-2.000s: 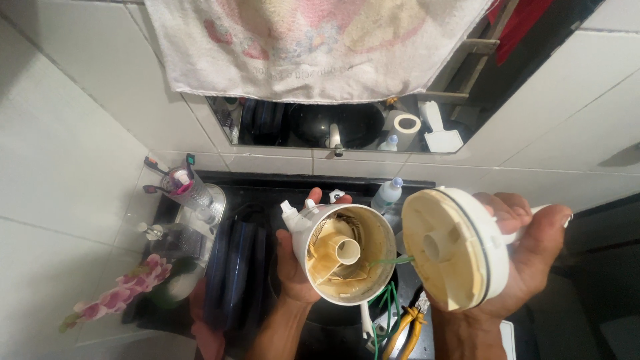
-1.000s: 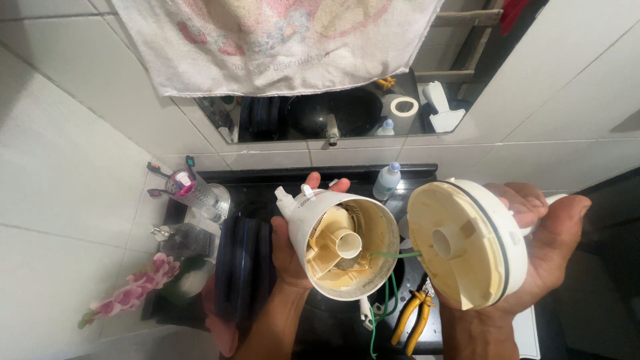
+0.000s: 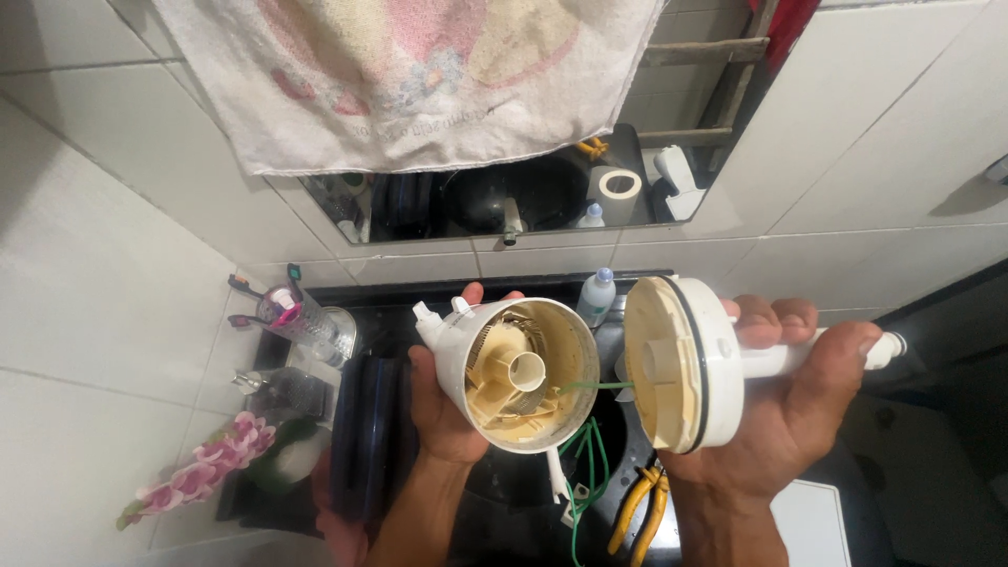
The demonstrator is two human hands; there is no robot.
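Observation:
My left hand holds a white plastic cylindrical housing, which looks like an electric shower body. Its open end faces me and shows a yellowed inside with a central tube and coiled metal heating element. In my right hand is the matching round white cover, with a black sealing ring, a yellowed inner face and a pipe stub pointing right. The two parts are apart, side by side. A green wire runs between them, and more green wires hang below the housing.
Yellow-handled pliers lie on the black counter below the cover. Behind stands a bottle. At left are a toothbrush cup, a soap dispenser, pink flowers and a dark blue object. A mirror and towel hang ahead.
The cover in my right hand has turned from facing me to a more sideways angle, so its pipe stub now shows at the right. My left hand still holds the housing.

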